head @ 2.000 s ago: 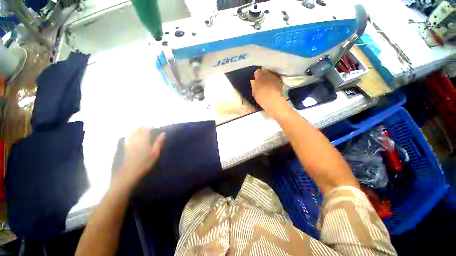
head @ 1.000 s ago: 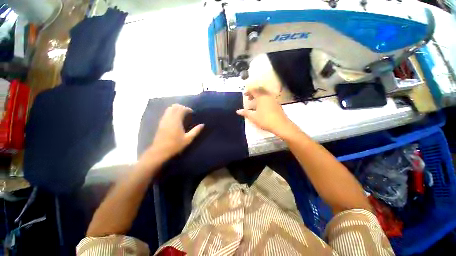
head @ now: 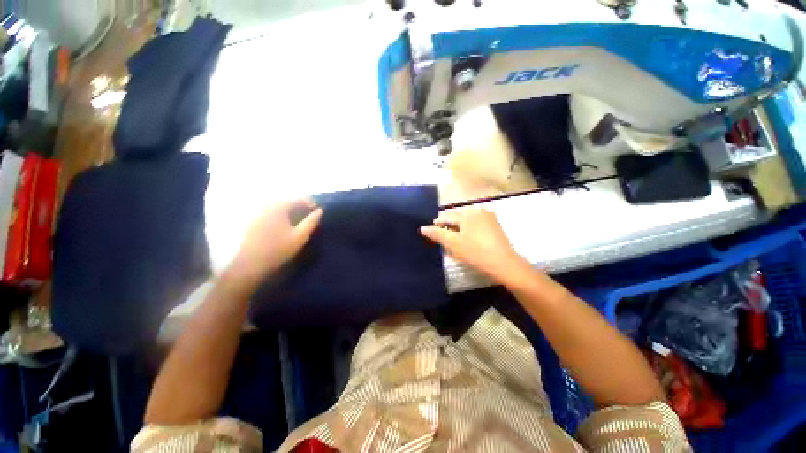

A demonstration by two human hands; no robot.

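Observation:
A dark navy cut piece [head: 376, 257] lies at the table's front edge, before and left of the needle area, its lower part hanging over the edge. My left hand [head: 276, 237] lies over its upper left part, thumb and fingers a little apart. My right hand [head: 477, 241] is at its right edge, fingertips touching the cloth; whether they pinch it is unclear. The white and blue sewing machine [head: 539, 75] stands behind. Its presser foot and needle are too small to make out.
Navy cloth piles [head: 133, 252] lie at the left. A frayed black scrap [head: 543, 142] lies under the machine arm, a black phone-like rectangle [head: 663, 177] right of it. A small parts tray [head: 738, 142] is at the machine's right end. A blue crate [head: 619, 305] is below right; a red box [head: 34, 221] far left.
My right hand has left the black scrap under the arm and come to the navy piece's right edge. My left hand has shifted leftward on the cloth since a second ago. The view has moved.

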